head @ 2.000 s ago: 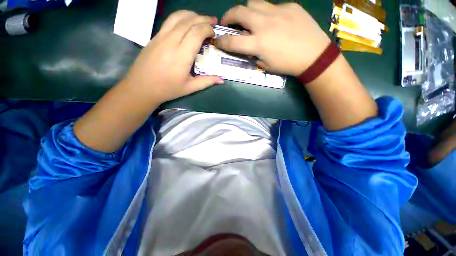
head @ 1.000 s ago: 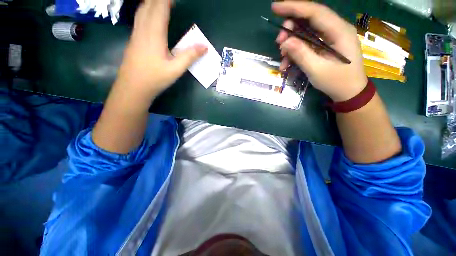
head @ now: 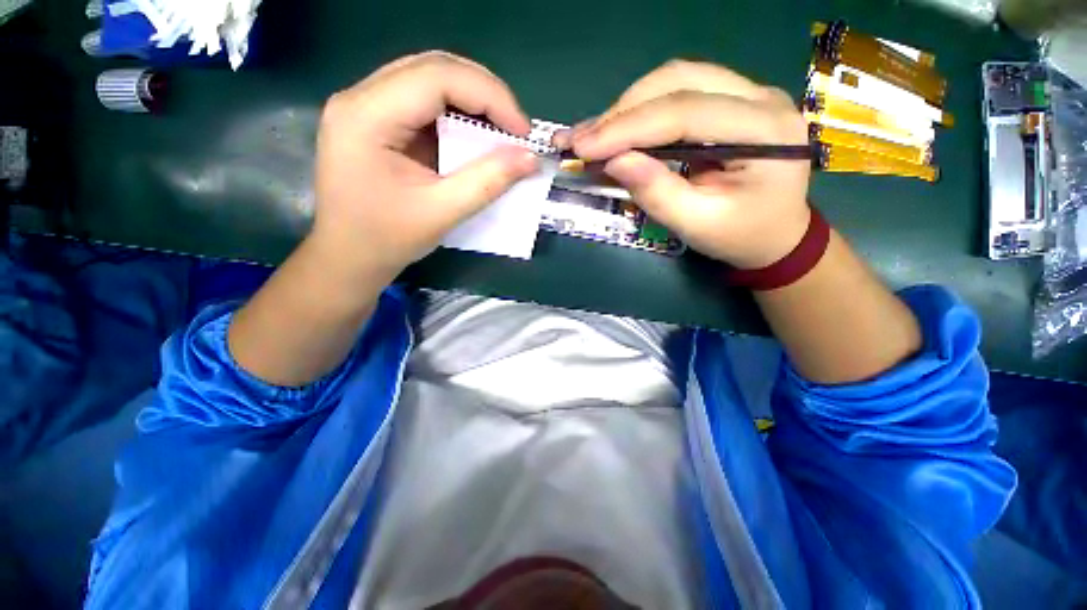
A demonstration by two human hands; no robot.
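The white sticker sheet (head: 491,215), with tiny marks along its top edge, is held in my left hand (head: 399,167) between thumb and fingers. It covers the left end of the open phone housing (head: 590,217), which lies on the green mat. My right hand (head: 721,167) holds a black pen-like tool (head: 745,151), its tip at the sheet's upper right corner. My fingers hide part of the housing and the exact tip contact.
A stack of orange-gold flex cables (head: 880,107) lies to the right. Beyond it are a spare silver housing (head: 1016,167) and a crinkled clear bag (head: 1069,268). At far left are a ribbed roller (head: 129,89) and white strips (head: 215,24) on a blue holder.
My left hand has picked up the white sheet and brought it right, over the housing's left end. My right hand has moved left, bringing the tool tip to the sheet.
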